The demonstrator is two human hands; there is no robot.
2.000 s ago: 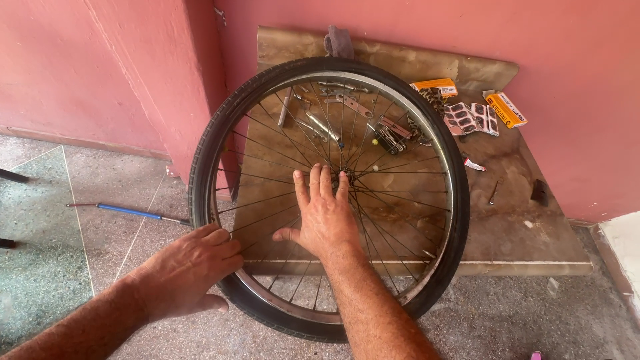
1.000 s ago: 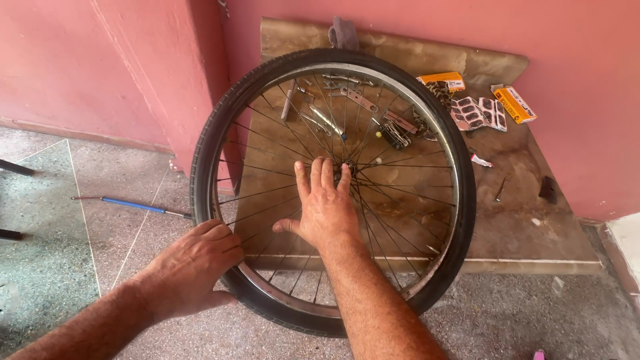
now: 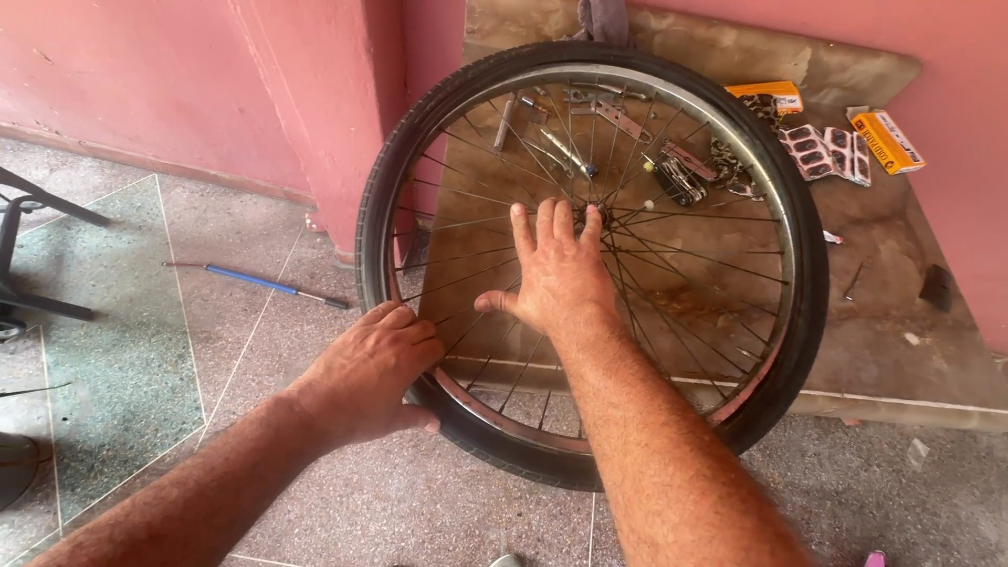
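A bicycle wheel with a black tire (image 3: pixel 811 268) and metal rim stands in front of me, over the edge of a brown stone-like slab. My left hand (image 3: pixel 378 366) grips the tire and rim at the lower left, thumb on the outer side and fingers over the rim. With fingers spread, my right hand (image 3: pixel 563 264) lies at the hub (image 3: pixel 594 216), its fingertips touching or close to it; the palm side is hidden. Behind the spokes, a folding multi-tool (image 3: pixel 681 181), a metal wrench-like tool (image 3: pixel 622 122) and thin metal tools (image 3: pixel 568 152) lie on the slab.
Orange patch boxes (image 3: pixel 890 142) and a sheet of patches (image 3: pixel 819 153) lie at the slab's back right, near a bicycle chain (image 3: pixel 762 109). A grey cloth (image 3: pixel 605 22) hangs at the back. On the floor at left are a blue hand pump (image 3: pixel 252 279) and black metal legs (image 3: pixel 47 303).
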